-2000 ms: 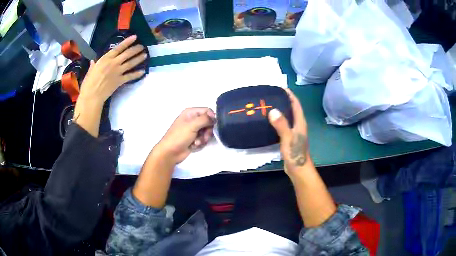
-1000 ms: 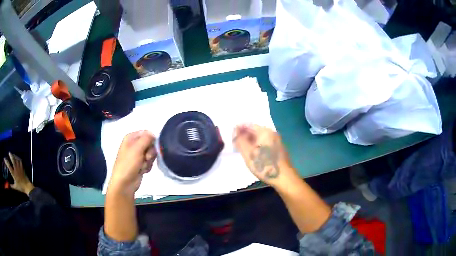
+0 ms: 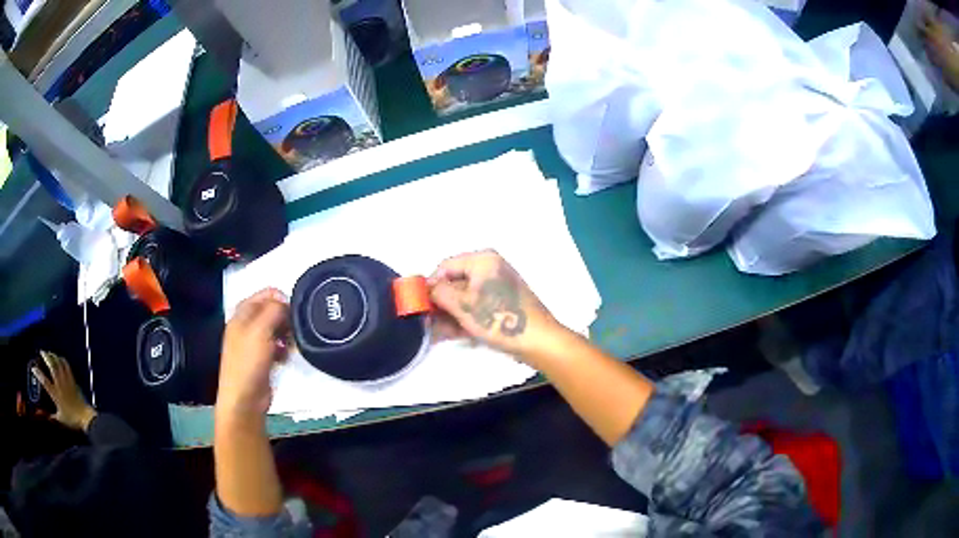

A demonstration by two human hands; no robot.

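A black speaker (image 3: 347,328) with a round logo disc facing up lies on the stack of flat white bags (image 3: 473,226), with a thin white edge of a bag showing beneath it. My right hand (image 3: 478,299) pinches the orange carry strap (image 3: 411,295) at the speaker's right side. My left hand (image 3: 256,334) is at the speaker's left side with its fingers curled; whether it grips the speaker or the white edge cannot be told.
Several waiting speakers (image 3: 233,210) with orange straps stand left by a metal post (image 3: 89,137). Bulging white bagged speakers (image 3: 736,147) lie right. Open retail boxes (image 3: 315,116) stand behind the pale rail (image 3: 421,156). Another person's hand (image 3: 65,391) is at lower left, another (image 3: 939,42) at upper right.
The speaker has turned from buttons up to logo disc up and moved left. My right hand has come onto the strap. The other person's hand has left the waiting speaker at the upper left.
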